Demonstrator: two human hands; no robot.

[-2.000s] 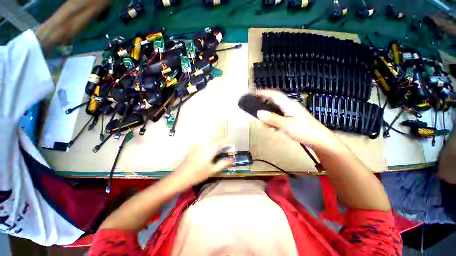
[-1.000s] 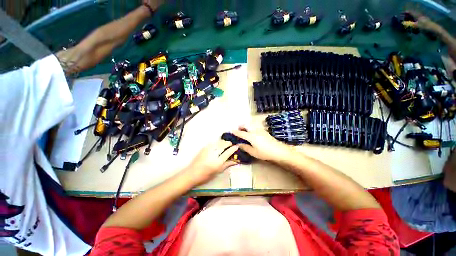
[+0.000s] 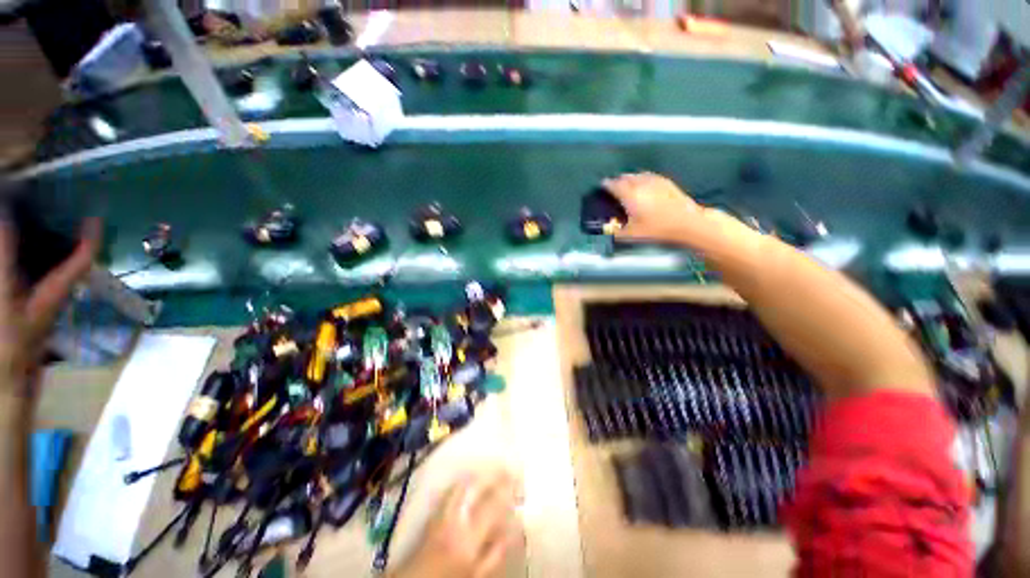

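My right hand (image 3: 655, 209) is stretched out over the green conveyor belt and holds a black unit (image 3: 603, 212) at the belt's near side. My left hand (image 3: 469, 525) is blurred and low over the cardboard-covered bench, cut off by the bottom edge; whether its fingers hold anything cannot be told. Rows of stacked black covers (image 3: 695, 390) stand on the cardboard sheet (image 3: 604, 553), below my right arm. The pile of wired units (image 3: 339, 429) lies left of my left hand.
Several units, one here (image 3: 529, 225), sit spaced along the belt (image 3: 474, 169). A small white box (image 3: 365, 102) is on the rail. Another person's hand (image 3: 57, 282) is at far left. More wired units (image 3: 954, 350) lie at right.
The view has tilted up towards the belt. My hands were together on a black unit above the bench; my right hand has moved out to the belt with a unit, and my left has parted from it.
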